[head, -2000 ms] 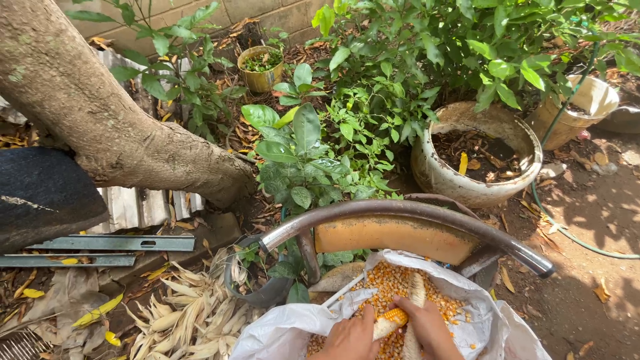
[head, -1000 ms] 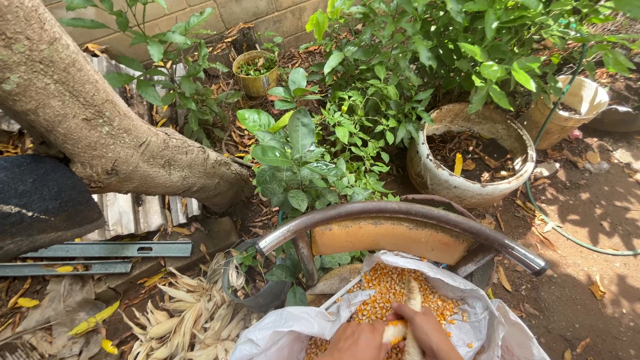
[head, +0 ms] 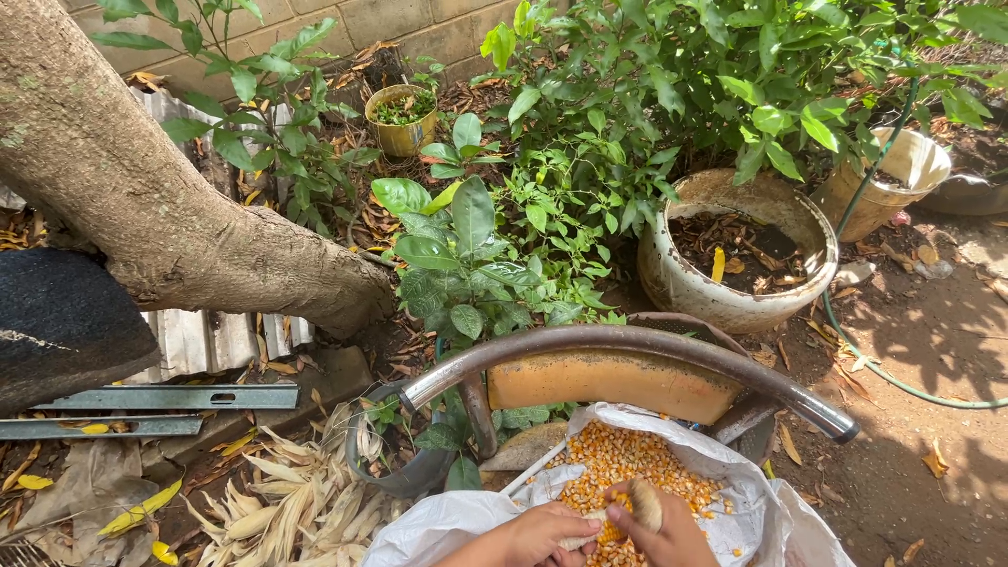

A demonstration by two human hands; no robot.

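Observation:
Near the bottom centre, my left hand [head: 543, 535] is closed around a pale corn cob [head: 581, 540] that still shows some yellow kernels. My right hand [head: 660, 526] meets it from the right, gripping a bare, whitish corn cob [head: 646, 504] that points upward. The two cobs are close together; my fingers hide where they touch. Beneath both hands lies a heap of loose orange-yellow corn kernels [head: 622, 449] in an open white woven sack [head: 449, 524]. The sack rests against a curved metal tube backrest [head: 614, 337] with an orange panel.
Dry corn husks [head: 307, 504] lie left of the sack. Metal strips [head: 181, 398] and a tree trunk [head: 205, 228] are farther left. A large whitish pot [head: 732, 299], a beige bucket [head: 866, 197] and a green hose [head: 890, 378] are at the right; leafy plants grow behind the backrest.
The cob in my right hand has turned and its end now tilts to the right of where it stood. Both hands remain over the kernels.

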